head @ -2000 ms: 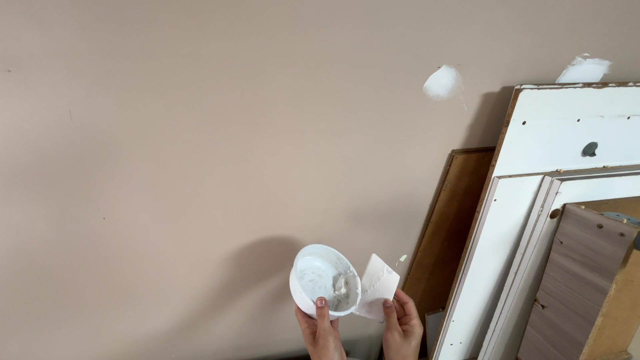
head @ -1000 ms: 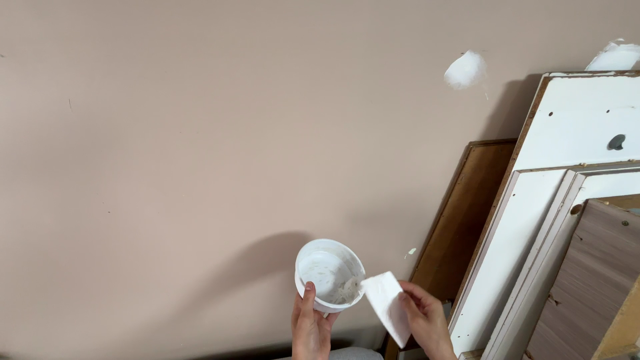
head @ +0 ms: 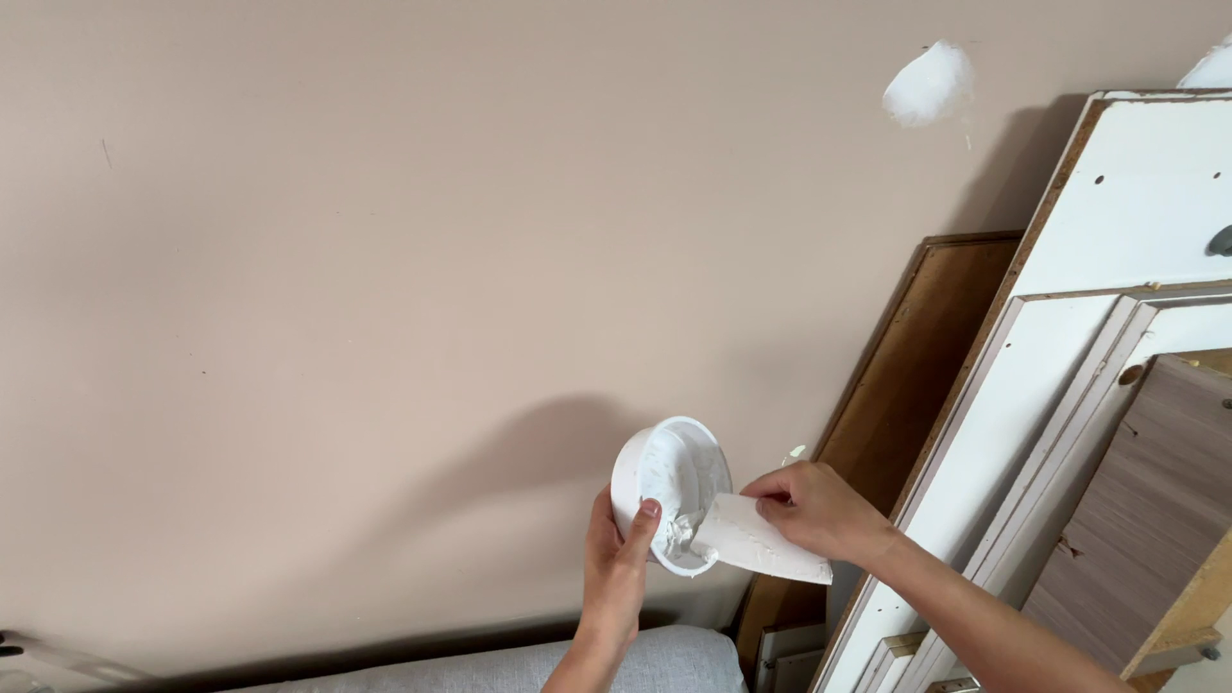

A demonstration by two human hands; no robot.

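Observation:
A round white plastic tub is held in my left hand, its thumb over the rim and its open mouth tilted to the right. White filler paste lies in the lower part of the tub. My right hand pinches the upper edge of a flat white spreader, which bears smears of paste. The spreader's left end is at the tub's lower right rim, by the paste. Behind both hands stands a beige wall with a white filled patch at the upper right.
White furniture panels, a brown board and a wood-grain panel lean against the wall on the right. Grey upholstery runs along the bottom. Another white patch shows at the top right edge.
The tub has turned in my left hand so that its mouth faces more to the right. My right hand now holds the spreader from above, its long side lying flatter.

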